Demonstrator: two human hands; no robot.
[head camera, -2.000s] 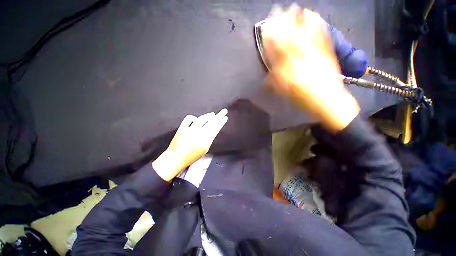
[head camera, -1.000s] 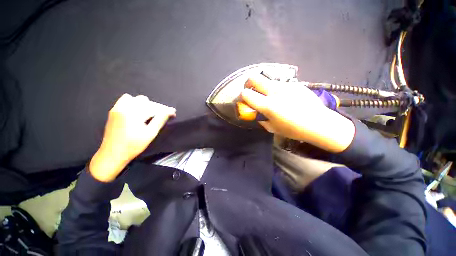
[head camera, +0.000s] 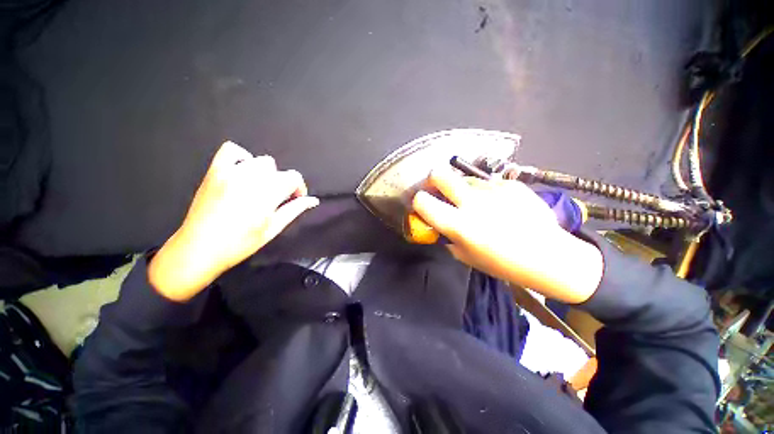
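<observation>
A steam iron (head camera: 399, 188) with a silver pointed soleplate lies near the table's front edge, its tip pointing left. My right hand (head camera: 501, 225) is closed round its handle, whose orange end shows under my fingers. A black garment piece (head camera: 327, 225) lies along the near edge, between my left hand and the iron; its outline is hard to tell from my black jacket. My left hand (head camera: 242, 203) is at the piece's left end, fingers curled, thumb and forefinger pinched together on its edge. The iron's front part rests on the piece's right part.
The dark padded table (head camera: 280, 85) spans the view. Two ribbed hoses (head camera: 611, 191) run right from the iron to a cable bundle. Dark cloth (head camera: 21, 153) is heaped at the far left. Below are pale floor pieces (head camera: 76, 309) and, right, a carton (head camera: 556, 318).
Two seconds ago the iron was far up the table; it came down onto the piece. Since one second ago it has shifted slightly. My left hand moved left from the middle and closed.
</observation>
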